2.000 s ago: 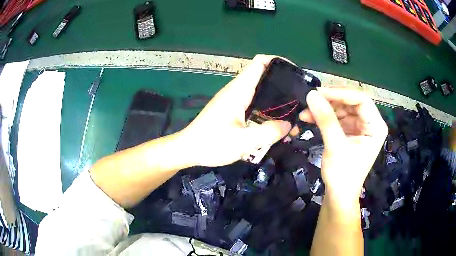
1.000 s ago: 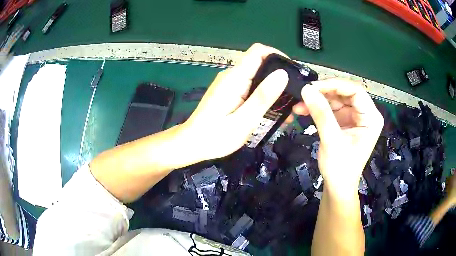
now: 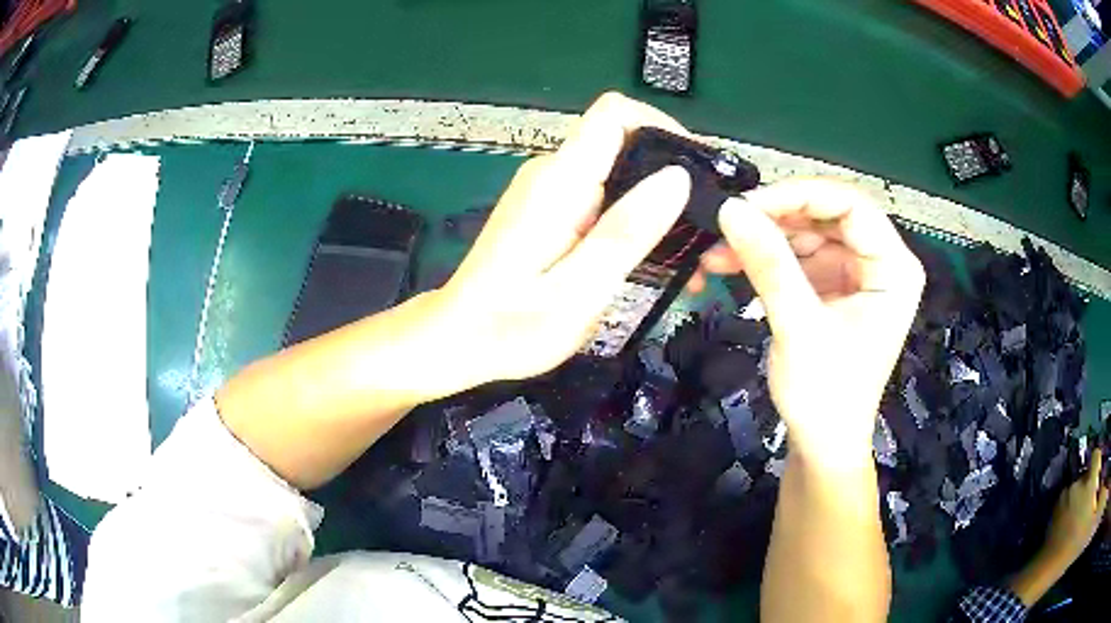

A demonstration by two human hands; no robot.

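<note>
My left hand [image 3: 536, 262] holds a black handset [image 3: 668, 262] tilted in front of me, thumb pressed on its dark upper back. A pale label area and thin red wires show on the handset below the thumb. My right hand [image 3: 828, 274] is at the handset's upper right edge, with thumb and forefinger pinched there; whether a small part is between them cannot be told. A heap of small black covers [image 3: 731, 487], some with grey faces, lies below both hands.
Beyond the cream rail [image 3: 366, 119], the green belt [image 3: 463, 55] carries spaced handsets. A large smartphone [image 3: 353, 268] and white sheets [image 3: 100, 329] lie at left. A red-orange tray [image 3: 1017, 46] is at upper right. Another person's hand [image 3: 1072, 523] is at the heap's right edge.
The handset has tilted and my left thumb has moved up onto its back. Both hands have shifted slightly left. The belt handsets have moved left. Another person's hand has appeared at lower right.
</note>
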